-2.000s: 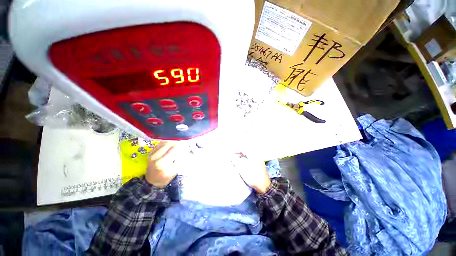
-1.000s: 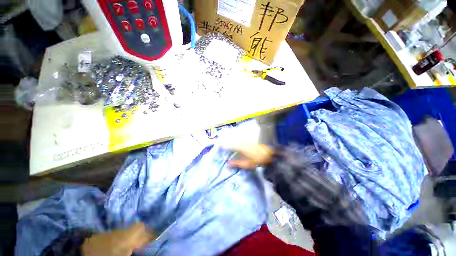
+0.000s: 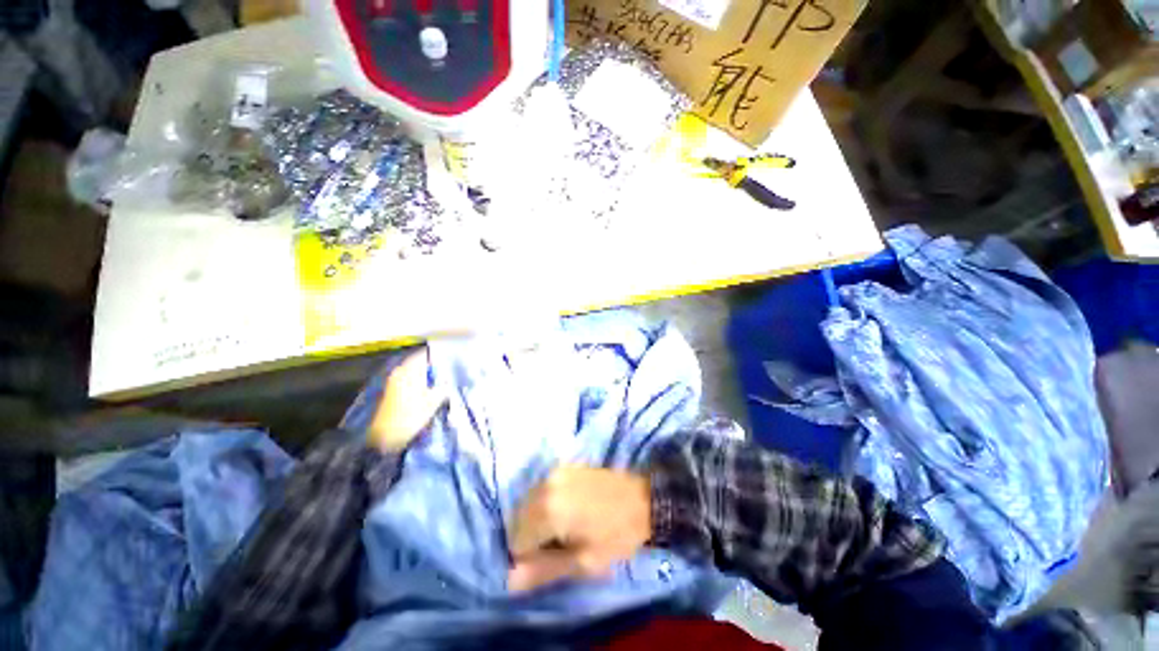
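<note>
A light blue garment (image 3: 445, 528) lies across the lap and reaches up to the table's front edge; its upper part is washed out by glare. My left hand (image 3: 409, 404) is at the garment's upper left edge, its fingers on the cloth, partly blurred. My right hand (image 3: 582, 519) is curled on the middle of the garment, fingers closed on the cloth. The white machine head with its red panel (image 3: 435, 51) is cut off by the top edge; its number display is out of view.
A pile of silver buttons (image 3: 343, 172) and clear bags (image 3: 216, 153) lie left of the machine. Small fittings (image 3: 610, 115), yellow-black pliers (image 3: 752, 176) and a carton (image 3: 763, 64) are at its right. Blue garments (image 3: 972, 420) fill a bin at right; another garment (image 3: 153, 534) is lower left.
My left hand has moved up from the lower left to the garment's upper edge. My right hand has come down onto the garment's middle. The view has shifted, and less of the machine shows.
</note>
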